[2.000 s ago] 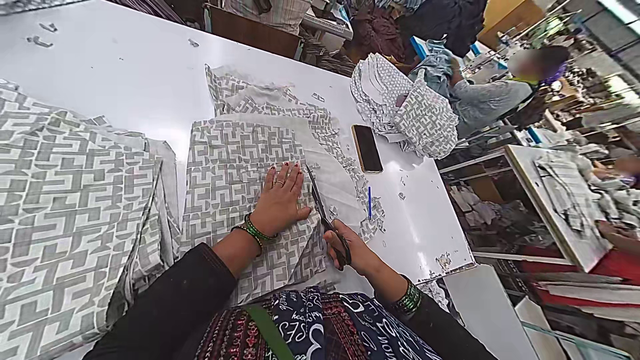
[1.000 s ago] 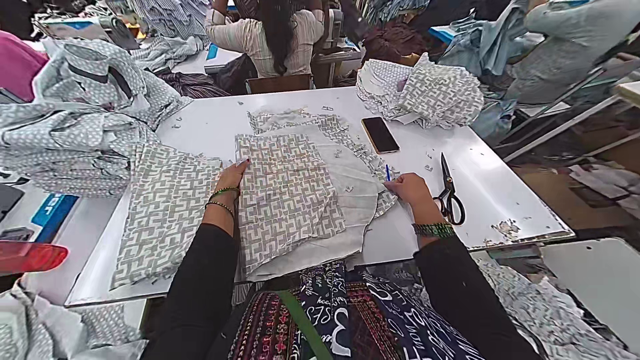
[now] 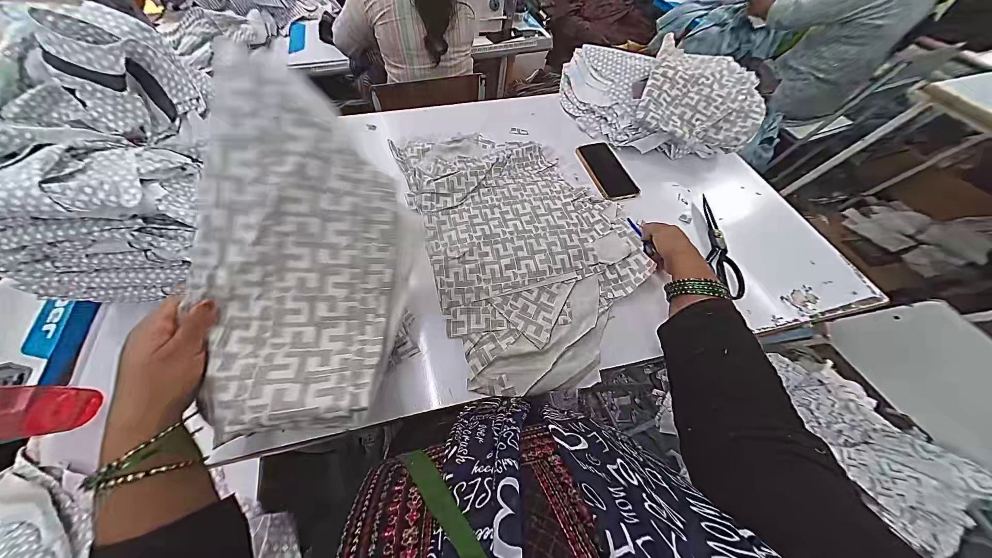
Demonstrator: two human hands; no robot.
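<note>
My left hand (image 3: 167,349) grips the edge of a grey-and-white patterned cut fabric piece (image 3: 294,256), which is raised over the left part of the white table and blurred. My right hand (image 3: 670,248) holds a blue pen (image 3: 635,229) at the right edge of a pile of patterned fabric pieces (image 3: 504,232). Just right of that hand lie black-handled fabric scissors (image 3: 719,248), blades pointing away. Beyond the pile rests a smartphone (image 3: 607,170) with a dark screen.
A bundle of cut fabric (image 3: 697,101) sits at the table's back right. Dotted garments (image 3: 101,178) are heaped at left, above a red object (image 3: 46,409). Scraps (image 3: 798,301) lie near the right table edge (image 3: 876,302). A seated person (image 3: 418,39) and another person are beyond.
My left hand has lifted the fabric piece that lay on the table. The right hand, earlier in the scissors' handles, let them go and holds the pen. The view has swung left.
</note>
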